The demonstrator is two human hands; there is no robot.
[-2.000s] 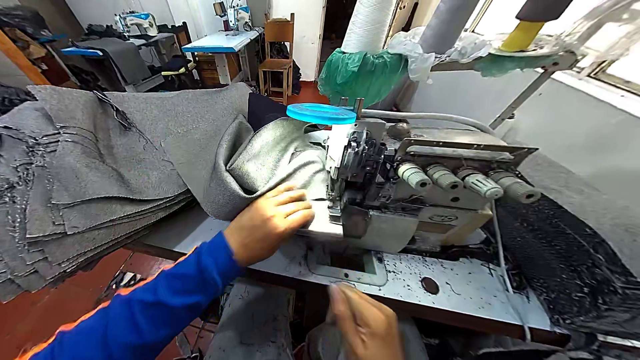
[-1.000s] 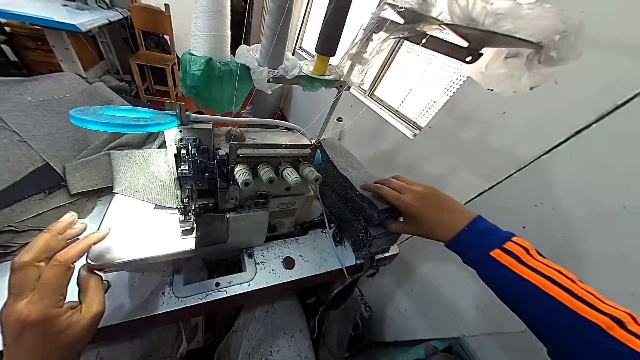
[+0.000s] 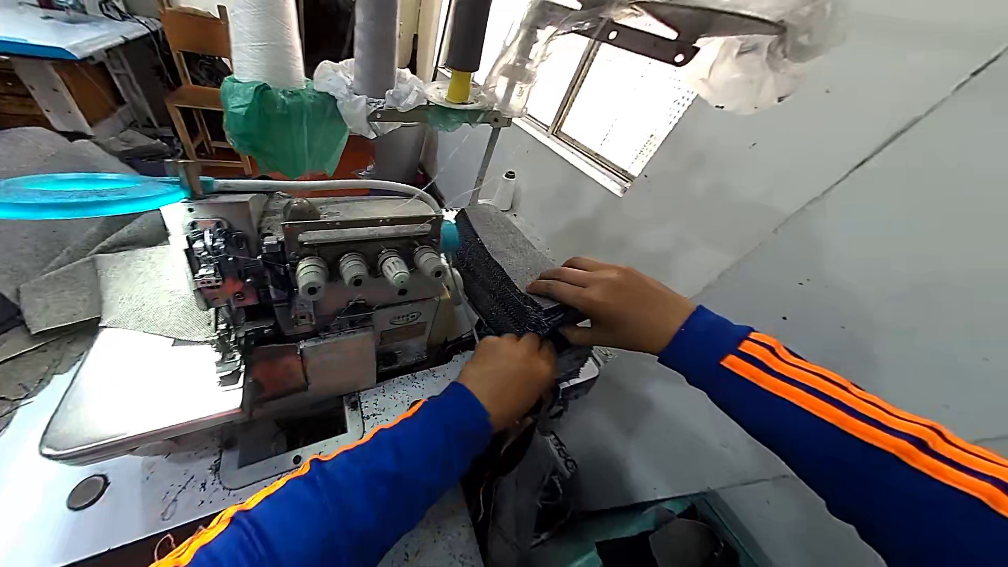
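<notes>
My left hand grips the near edge of a stack of dark fabric pieces at the right end of the machine table. My right hand lies on the same stack, its fingers over the grey top piece and its thumb at the near edge. Left of both hands stands an overlock sewing machine with several tension dials. A piece of grey fabric lies behind its work plate, beside the presser foot area.
Thread cones stand on a rack behind the machine, wrapped below in a green plastic bag. A blue ring juts out over the left side. The wall rises close on the right. A teal bin with fabric scraps stands below.
The view has swung far to the right. My left hand has moved from beside the work plate to the dark stack, where my right hand was one second ago. Both hands are now together there.
</notes>
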